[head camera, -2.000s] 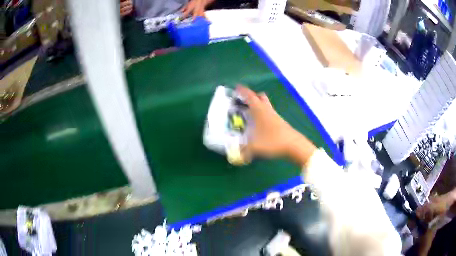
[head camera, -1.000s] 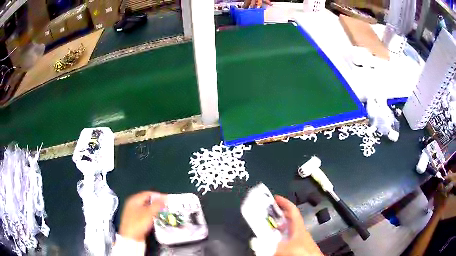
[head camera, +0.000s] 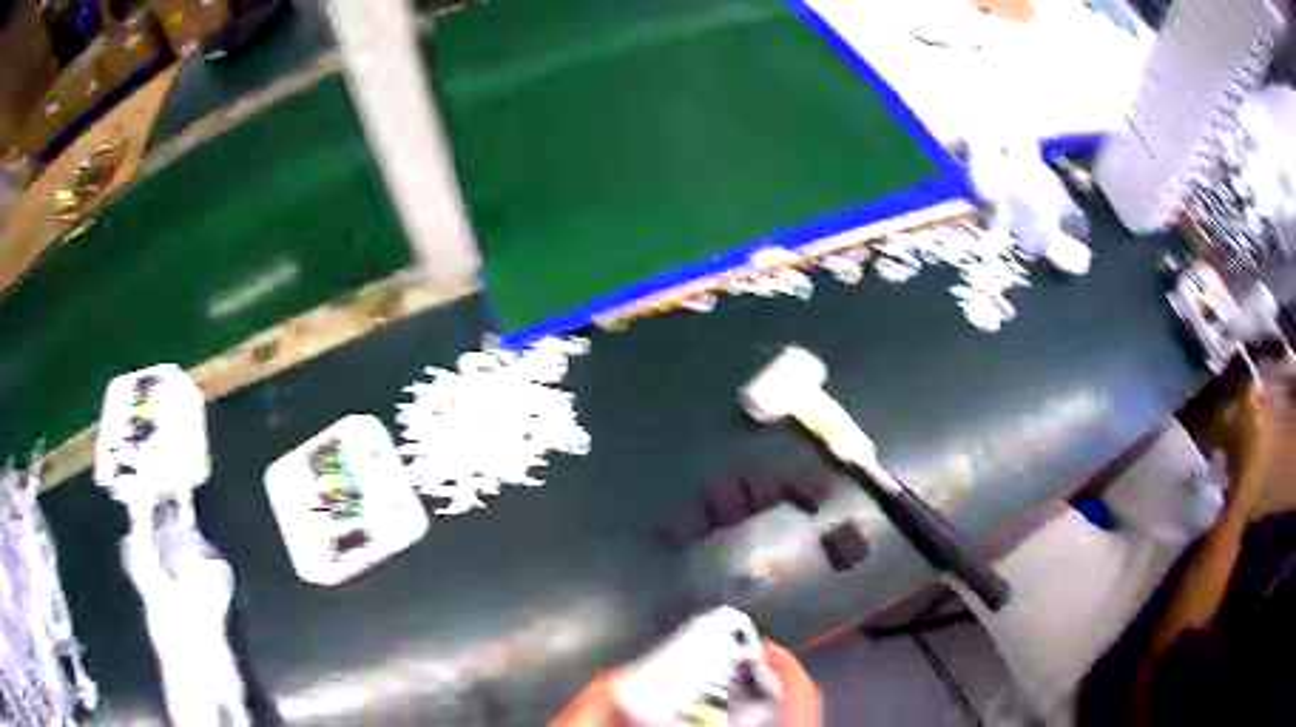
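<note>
A white housing (head camera: 682, 673) with dark and yellow parts inside is at the bottom edge, blurred and partly cut off. My left hand (head camera: 589, 704) is at its left side and my right hand (head camera: 796, 687) at its right side; both grip it, and both are mostly cut off by the edge. A second open white housing (head camera: 299, 514) with a green board inside lies on the bench at left, beside a pile of white U-clips (head camera: 490, 426). A mallet (head camera: 857, 443) with a white head and black grip lies right of centre.
Another housing (head camera: 117, 452) with a bagged cord (head camera: 185, 611) lies further left, by a white cord bundle (head camera: 36, 625). Black foam blocks (head camera: 844, 545) lie near the front edge. A blue-edged green board (head camera: 682, 142) is behind. A person's arm (head camera: 1225, 497) is at right.
The housing from my left hand now lies on the bench. My left hand has moved right to the housing in my right hand, near the bottom edge. The view has shifted.
</note>
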